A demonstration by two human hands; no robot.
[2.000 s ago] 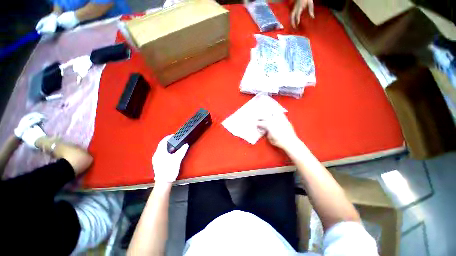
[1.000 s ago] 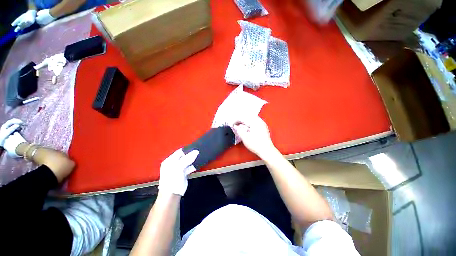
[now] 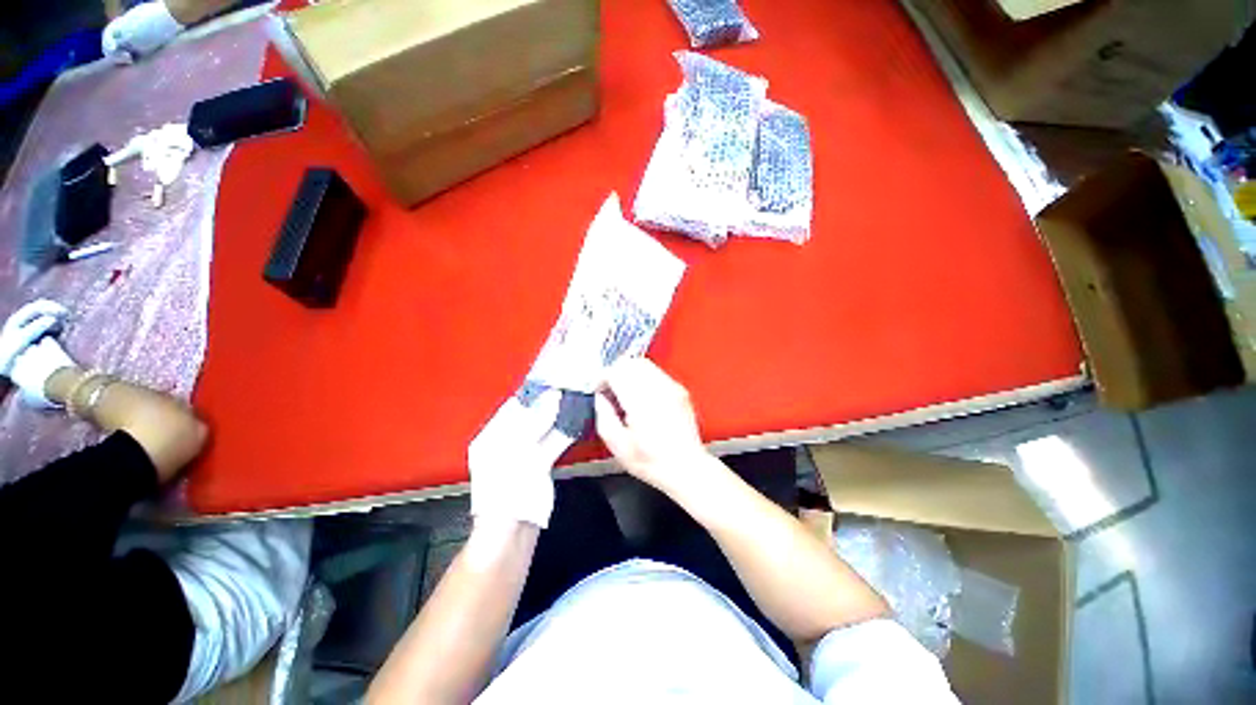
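Observation:
A black unit (image 3: pixel 572 412) is mostly inside a whitish see-through bubble bag (image 3: pixel 602 306); its near end sticks out of the bag's mouth. My left hand (image 3: pixel 517 461), in a white glove, holds the unit's near end. My right hand (image 3: pixel 650 424), bare, grips the bag at its mouth beside the unit. Another black unit (image 3: pixel 316 237) stands on the red table to the left. Several bagged units (image 3: pixel 719 159) lie in a small pile farther back, and one more bagged unit (image 3: pixel 712 19) lies at the far edge of view.
A closed carton (image 3: pixel 448 90) stands at the back left of the red table (image 3: pixel 854 303). Open cartons (image 3: pixel 1150 282) are at the right end. An open supply carton (image 3: pixel 1026 592) with clear bags is beside my lap. At left, a neighbour's gloved hand (image 3: pixel 35 351) rests on bubble wrap.
The black unit has gone from beside the bag to mostly inside it. My right hand has moved left and nearer, close to my left hand. A far person's hand has left the table's back.

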